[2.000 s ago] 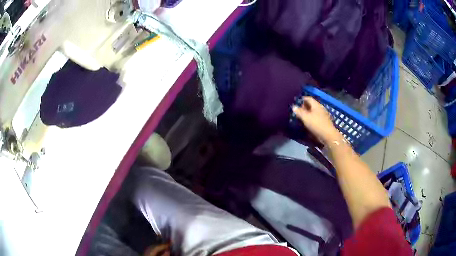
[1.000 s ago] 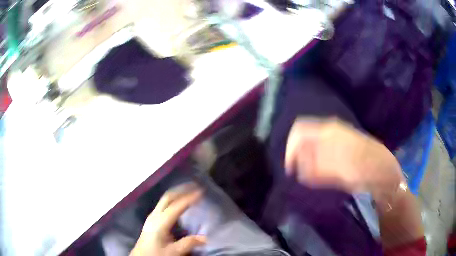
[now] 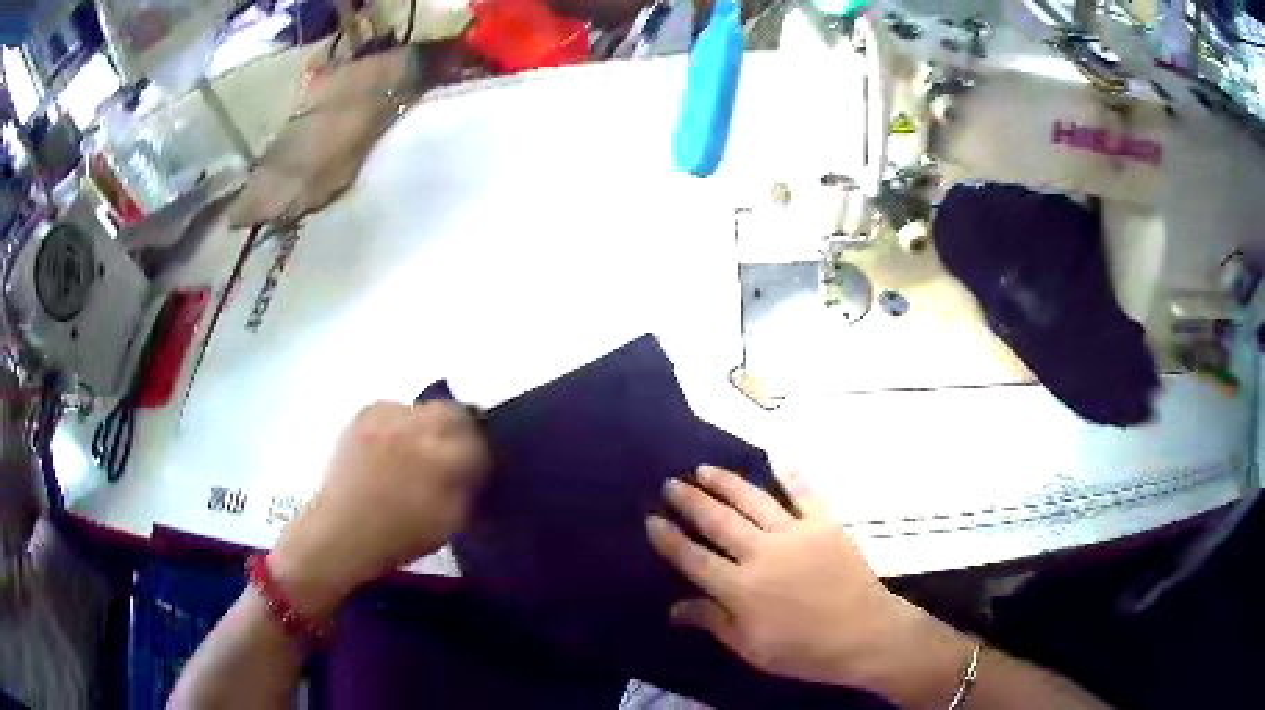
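Note:
A dark purple garment panel (image 3: 583,458) lies on the front of the white table and hangs over its edge towards my lap. My left hand (image 3: 409,479) grips the panel's left edge with curled fingers, slightly blurred; a bit of dark cloth sticks up beyond it. My right hand (image 3: 749,562) lies flat on the panel's right part, fingers spread. The needle and presser foot (image 3: 835,271) of the sewing machine are up and to the right of the panel, apart from it.
A dark curved piece with a small label (image 3: 1040,298) lies on the machine bed. A bright blue long object (image 3: 709,97) is left of the machine head. Black-handled scissors (image 3: 119,433), a red item (image 3: 172,347) and a white device (image 3: 70,278) are at far left.
The view has swung from the basket and lap to the table. Both hands are now at the table's front edge on a dark panel; earlier the right hand was at the basket.

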